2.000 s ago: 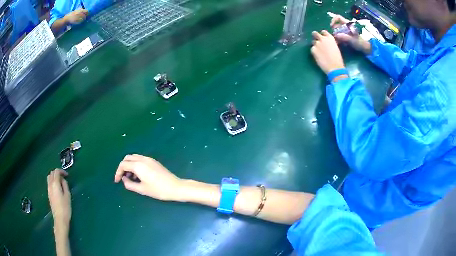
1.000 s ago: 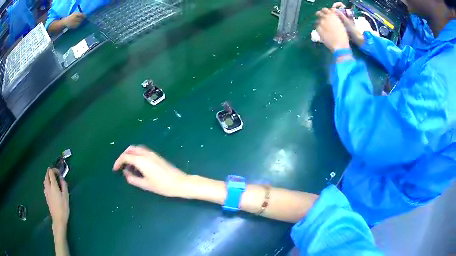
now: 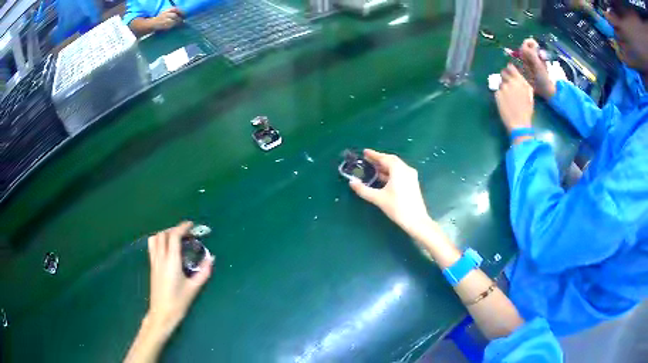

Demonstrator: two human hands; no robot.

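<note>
My left hand (image 3: 170,273) grips a watch case (image 3: 193,257) at lower left, thumb on its right side; a small pale part (image 3: 201,230) sticks out at its top. My right hand (image 3: 394,190) holds another watch case (image 3: 357,169) near the centre, thumb and finger around its right side, with a small dark part standing up at its upper left edge. Whether either case touches the green surface I cannot tell. A third watch case (image 3: 267,137) lies between and beyond them, silver rim towards me. A blue strap (image 3: 462,266) is on my right wrist.
The green belt (image 3: 284,283) spans the view. A small unit (image 3: 50,262) lies at far left. A metal post (image 3: 463,42) stands beyond. White trays (image 3: 99,71) are stacked upper left. A person in blue (image 3: 568,213) works at the right; another person's hand (image 3: 167,19) shows at the top.
My right hand has moved right and up and taken hold of the centre case. My left hand, now around its case, has moved right with it. The view has shifted too.
</note>
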